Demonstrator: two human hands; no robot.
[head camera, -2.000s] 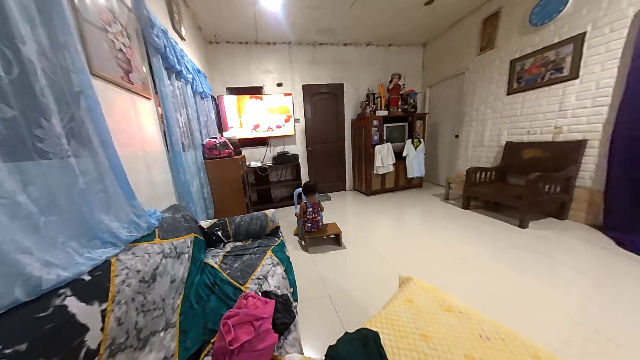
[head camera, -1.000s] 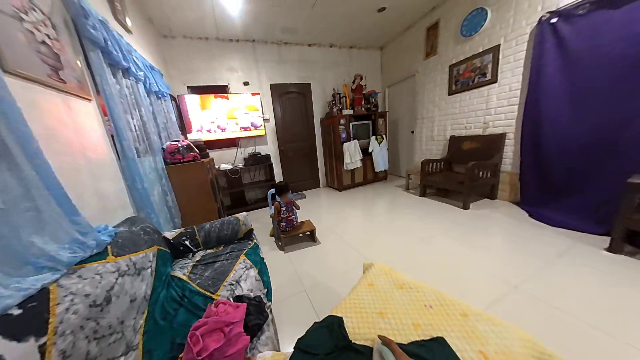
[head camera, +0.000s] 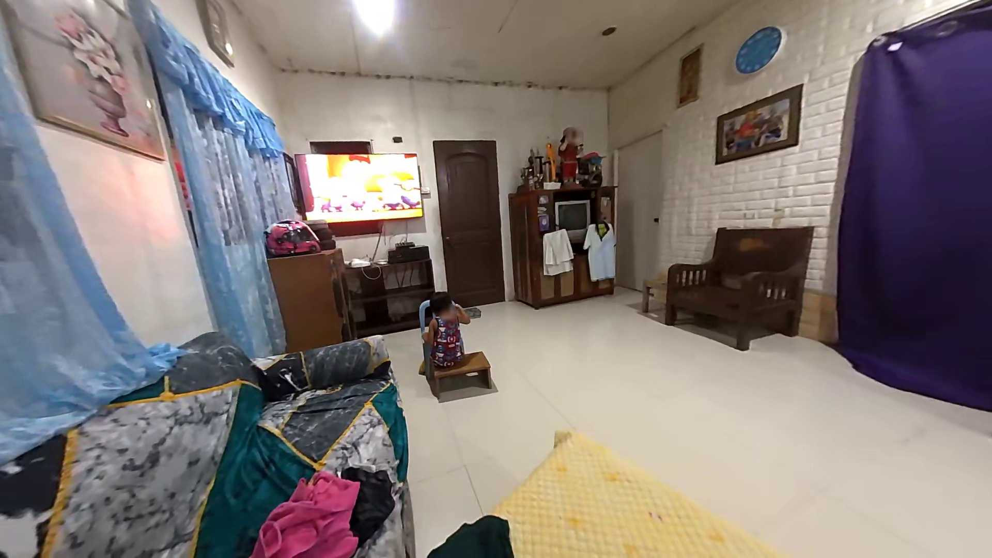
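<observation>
Neither my left hand nor my right hand shows in the head view. At the bottom centre, a dark green cloth (head camera: 474, 539) lies at the edge of a yellow quilted cover (head camera: 612, 504); whether a hand touches the cloth below the frame is hidden. A pink cloth (head camera: 310, 518) and a black cloth (head camera: 373, 497) are heaped together on the near edge of the sofa (head camera: 155, 457), which has a grey, green and gold patterned cover.
A small person (head camera: 447, 333) sits by a low wooden stool (head camera: 463, 366) on the tiled floor. Behind stand a brown cabinet (head camera: 527, 248) and a lit television (head camera: 360, 186). A wooden armchair (head camera: 740, 287) and a purple curtain (head camera: 922, 209) are at right.
One second ago a hand and a larger spread of dark green cloth showed at the bottom edge; now the hand is out of view and only a small part of the cloth shows.
</observation>
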